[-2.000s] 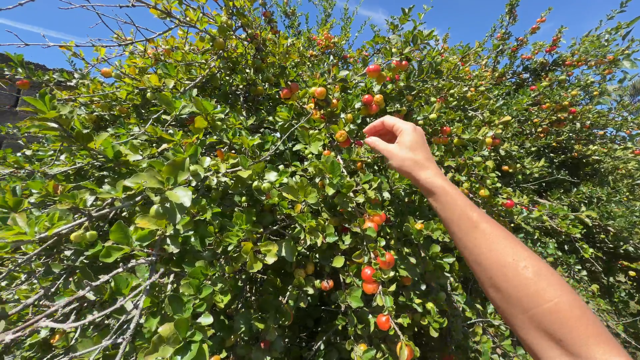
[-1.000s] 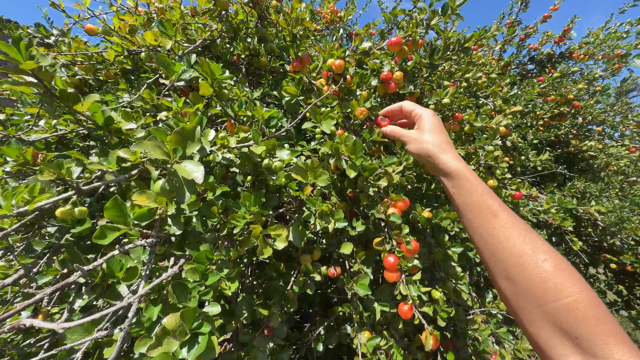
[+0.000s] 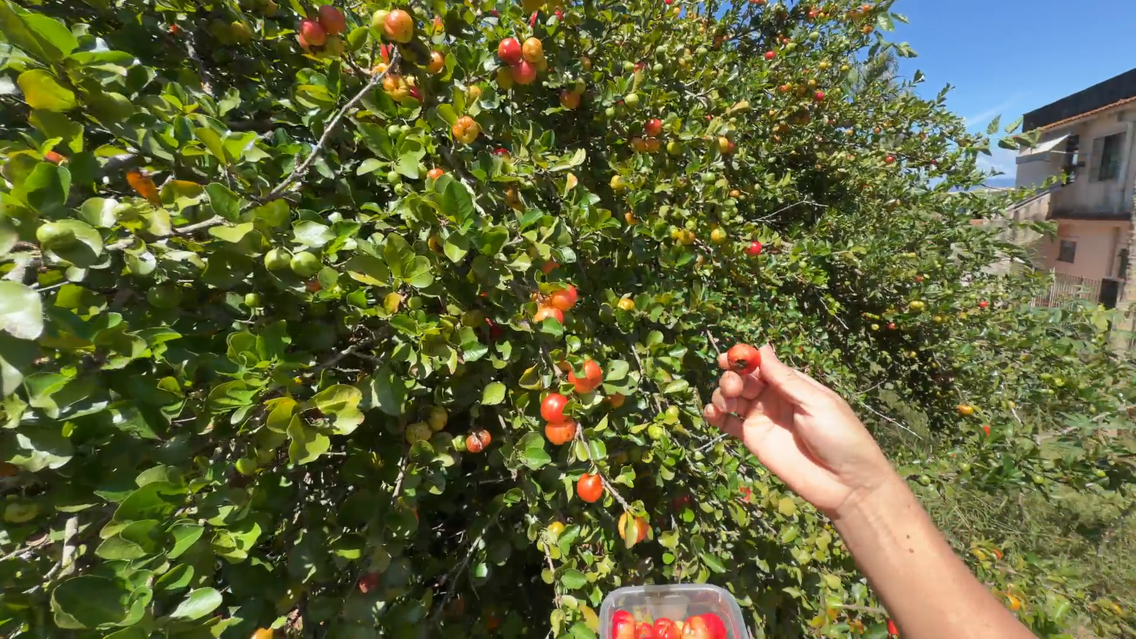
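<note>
My right hand (image 3: 790, 422) holds a small red fruit (image 3: 743, 358), which looks like an acerola cherry, between thumb and fingertips, away from the twigs. Below it, at the bottom edge, a clear plastic container (image 3: 673, 591) with several red fruits (image 3: 666, 628) inside is partly in view; what supports it is out of frame. Left of the hand, orange-red fruits (image 3: 554, 408) hang on a thin drooping branch of the leafy bush. My left hand is not in view.
The dense fruit bush (image 3: 355, 373) fills most of the view. A bare twig (image 3: 328, 133) sticks out at the upper left. Grass (image 3: 1065, 515) grows at the lower right, and a building (image 3: 1078, 177) with a railing stands behind at the far right.
My right hand has drawn back from the bush and down with the red fruit, its palm now turned up. The view has swung down and right, bringing the container into sight.
</note>
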